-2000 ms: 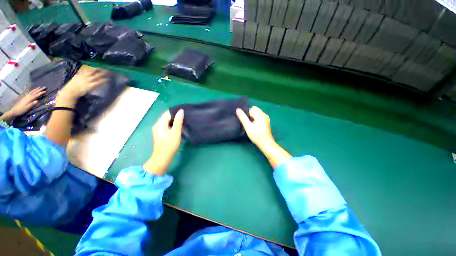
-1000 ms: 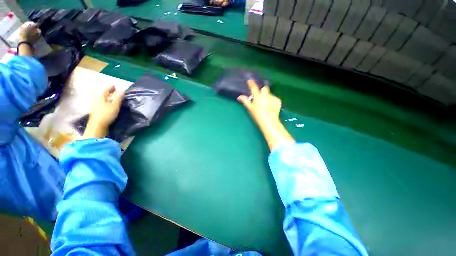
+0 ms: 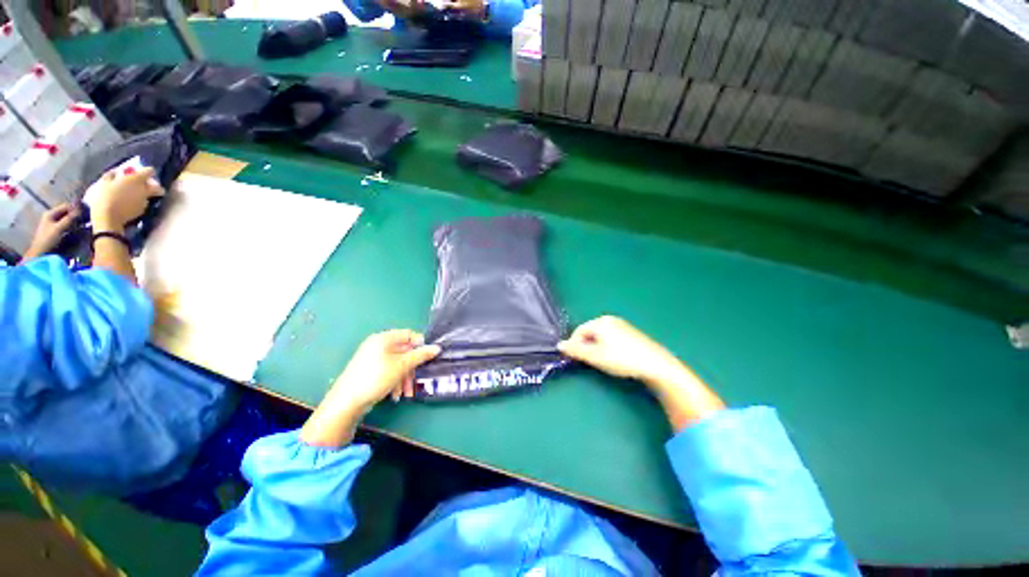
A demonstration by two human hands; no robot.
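Note:
A dark poly mailer (image 3: 494,287) lies flat on the green bench in front of me, its mouth end toward me. A flap strip (image 3: 485,379) with pale print runs across that near end. My left hand (image 3: 378,378) pinches the mailer's near left corner. My right hand (image 3: 615,347) pinches its near right edge, level with the left.
A packed parcel (image 3: 510,153) lies on the darker green strip (image 3: 700,203), with more dark parcels (image 3: 226,101) to its left. A neighbour's hand (image 3: 122,201) works beside a pale board (image 3: 243,265) and white boxes (image 3: 45,135). Grey boxes (image 3: 677,101) stand behind.
The earlier folded parcel has left my hands for the darker strip. My left hand has drawn a mailer from the neighbour's side to my front, and my right hand has come back to it.

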